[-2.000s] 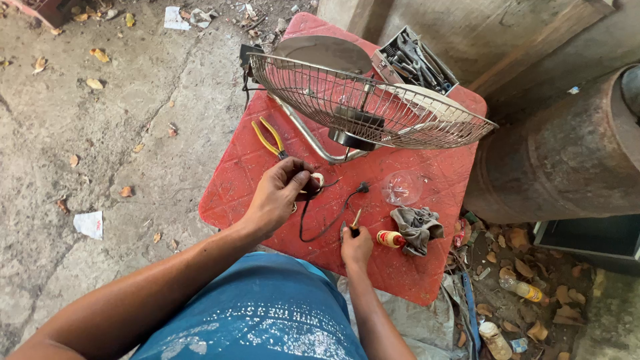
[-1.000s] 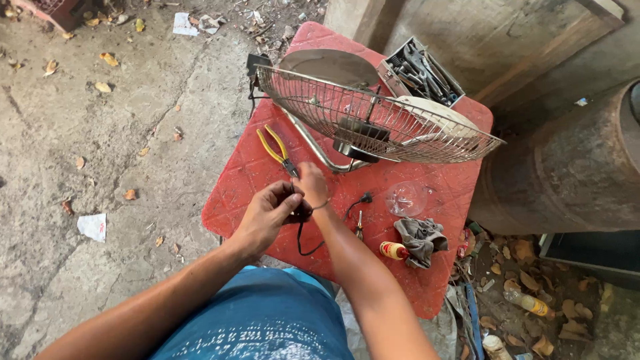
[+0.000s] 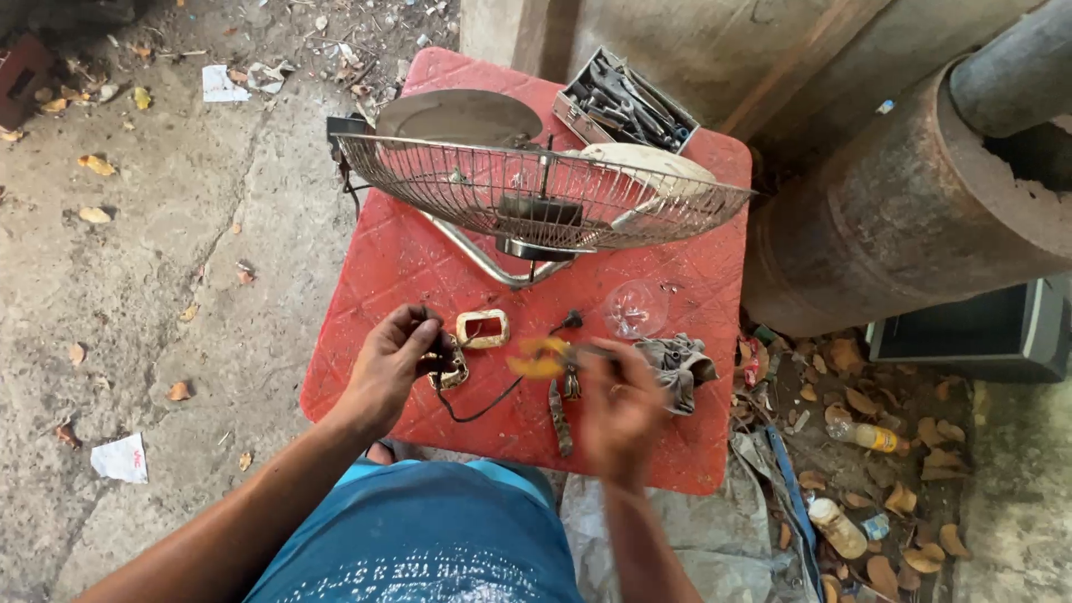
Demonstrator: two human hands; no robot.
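My left hand (image 3: 394, 360) pinches the dark cord beside an opened housing part (image 3: 452, 368) with metal contacts showing. A cream frame-shaped cover (image 3: 483, 329) lies just past it on the red table (image 3: 519, 427). My right hand (image 3: 621, 402), blurred, holds yellow-handled pliers (image 3: 540, 358) with the handles pointing left. The black cord (image 3: 469, 417) curves across the table, and its plug (image 3: 573, 319) lies above the pliers. Near my right hand lie a knife-like tool (image 3: 559, 419) and a grey rag (image 3: 680, 368). A clear plastic dish (image 3: 636, 308) holds small parts.
A fan with a wire grille (image 3: 544, 193) spans the table's far half. Behind it are a round metal disc (image 3: 459, 115), a whitish round part (image 3: 653, 163) and a metal toolbox (image 3: 578, 113) full of tools. A rusty drum (image 3: 888, 209) stands to the right.
The yellow-handled pliers, earlier lying on the table left of the fan stand, are now in my right hand, which has moved right. The cream cover now lies in view on the table.
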